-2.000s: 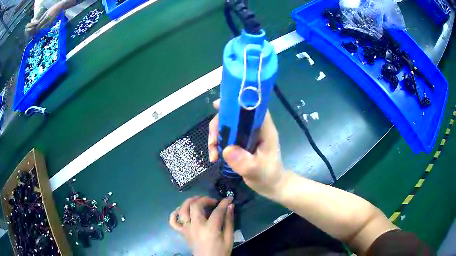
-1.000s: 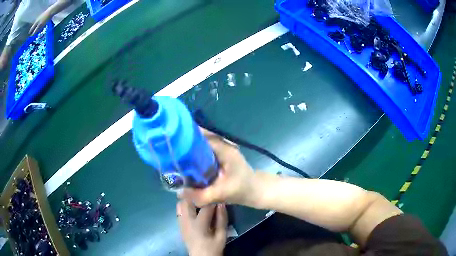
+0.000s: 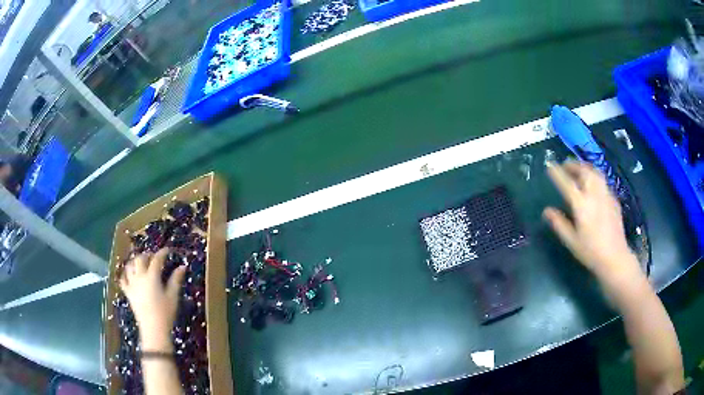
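Observation:
My left hand [image 3: 154, 292] is over the cardboard tray [image 3: 218, 285] of dark parts, fingers spread; whether its fingertips touch a part cannot be told. My right hand [image 3: 590, 220] is blurred, with fingers apart and nothing in it. The blue electric screwdriver [image 3: 573, 131] lies on the bench just beyond my right hand, partly behind it. The screw tray [image 3: 494, 224] has its left part filled with silvery-white screws [image 3: 448, 240]. The dark holding fixture [image 3: 495, 292] adjoins the tray's near side; no part can be made out in it.
Loose subassemblies [image 3: 278, 287] lie in a pile right of the cardboard tray. A blue bin of light parts [image 3: 286, 46] stands across the belt. Another blue bin [image 3: 670, 116] with a clear bag is at the right edge. White scraps [image 3: 483, 358] lie on the bench.
The view has swung left. The screwdriver has gone from my right hand onto the bench. My left hand has moved from beside the screwdriver to the cardboard tray. Screw tray and fixture are uncovered.

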